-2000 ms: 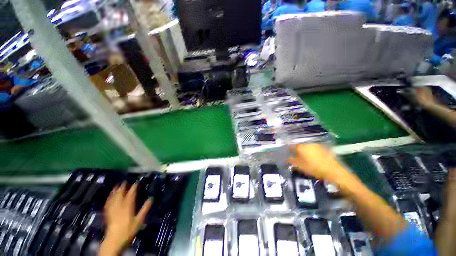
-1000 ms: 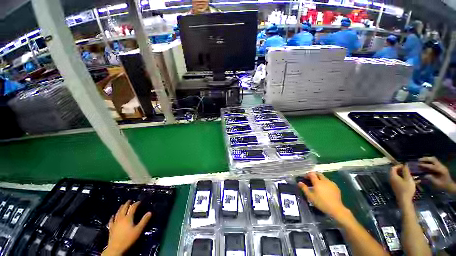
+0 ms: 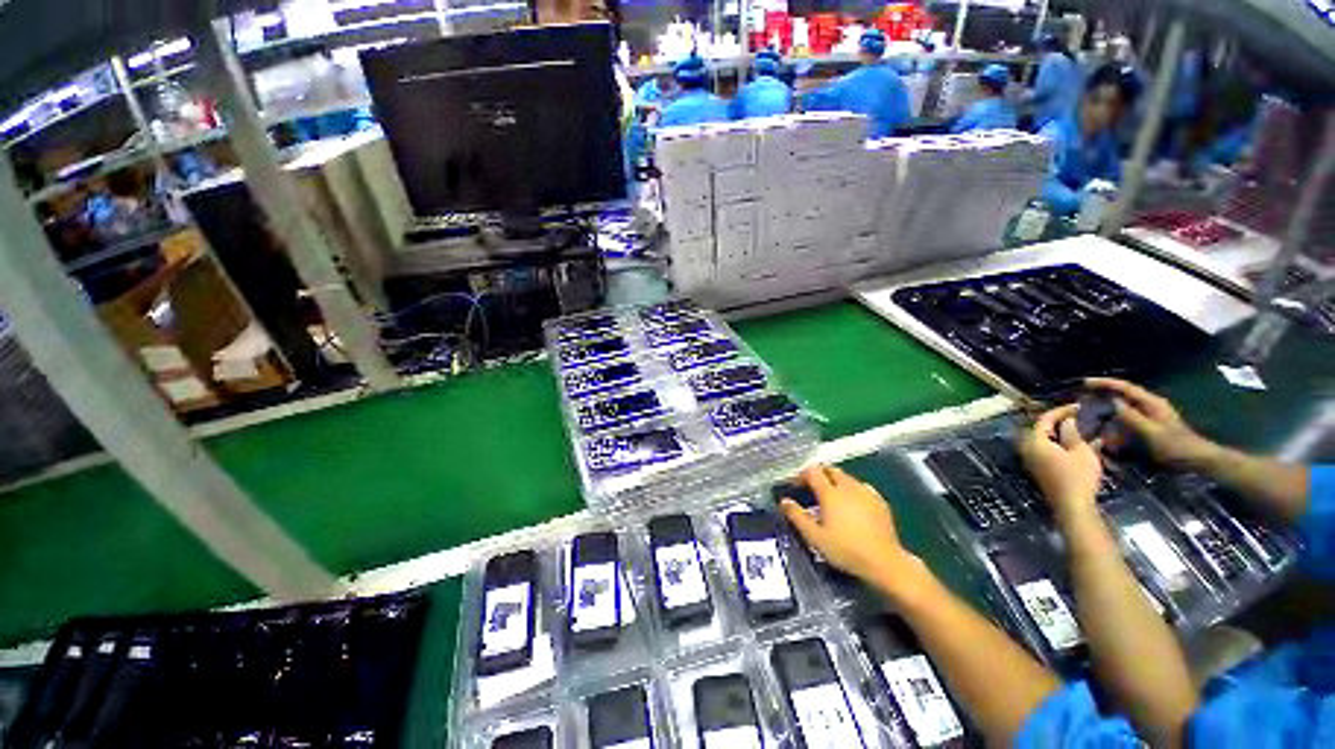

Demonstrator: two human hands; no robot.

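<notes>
A clear tray (image 3: 564,676) in front of me holds two rows of black keypad phones (image 3: 678,568), with white labels facing up. My right hand (image 3: 846,524) is at the tray's upper right pocket, with thumb and finger around the top end of a dark phone (image 3: 792,495). The hand and forearm hide most of that phone. My left hand is not in view. A glossy black tray (image 3: 278,680) with dark pieces lies at the lower left, cut off by the picture's edge.
Stacked clear trays of phones (image 3: 685,476) stand on the green belt (image 3: 425,454). At right, a neighbouring worker's hands (image 3: 1066,457) hold a dark piece over another clear tray (image 3: 952,505). Behind are a monitor (image 3: 495,125), white stacked boxes (image 3: 769,205) and a black tray (image 3: 1047,322).
The view has swung right, so the scene has shifted left. My left hand, earlier over the black tray, has left the picture. My right hand stays at the clear tray's upper right.
</notes>
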